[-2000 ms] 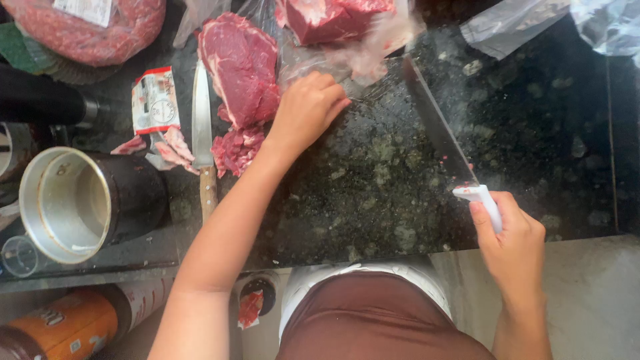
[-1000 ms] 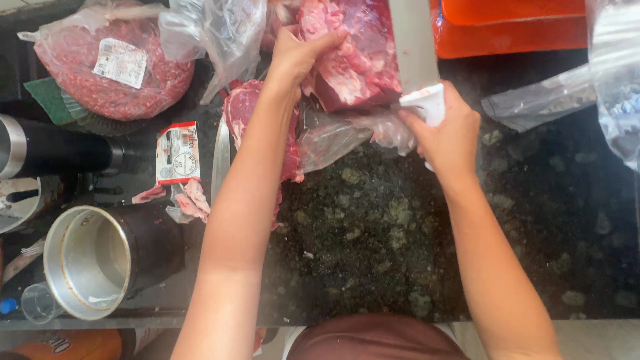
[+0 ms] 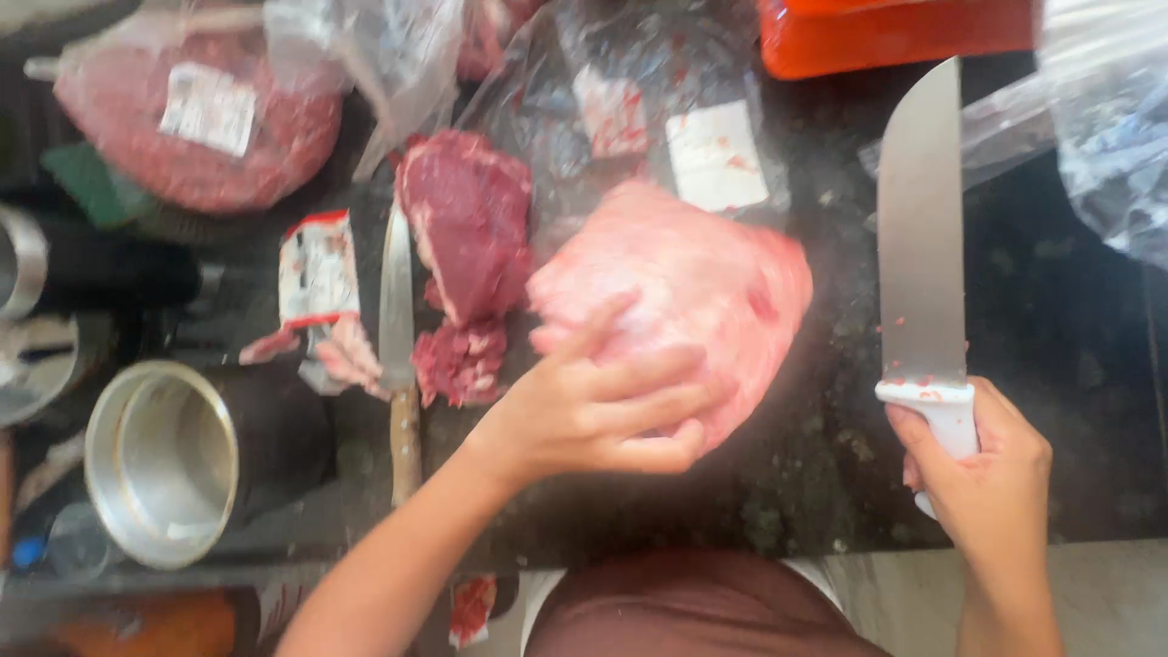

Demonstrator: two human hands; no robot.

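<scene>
A large slab of raw meat with its pale fat side up (image 3: pixel 693 274) lies on the dark stone counter, partly on a clear plastic bag. My left hand (image 3: pixel 611 401) rests spread on its near left part, slightly blurred. My right hand (image 3: pixel 985 465) grips a wide-bladed butcher knife (image 3: pixel 923 237) by its white handle, the blade pointing away from me, right of the slab and apart from it. Left of the slab lie a dark red piece of meat (image 3: pixel 470 219), small meat scraps (image 3: pixel 461 360) and a second knife with a wooden handle (image 3: pixel 404 438).
A bag of ground meat (image 3: pixel 283 137) is at the upper left. Below it are a stained label (image 3: pixel 318 269) with fat trimmings, a dark cylinder (image 3: pixel 119 269) and a metal pot (image 3: pixel 164 465). An orange tray (image 3: pixel 894 32) and clear plastic (image 3: pixel 1113 137) sit at the upper right.
The big slab, earlier at the back under my left hand, now lies nearer me, showing its fat side. My right hand has moved right with the knife, away from the meat.
</scene>
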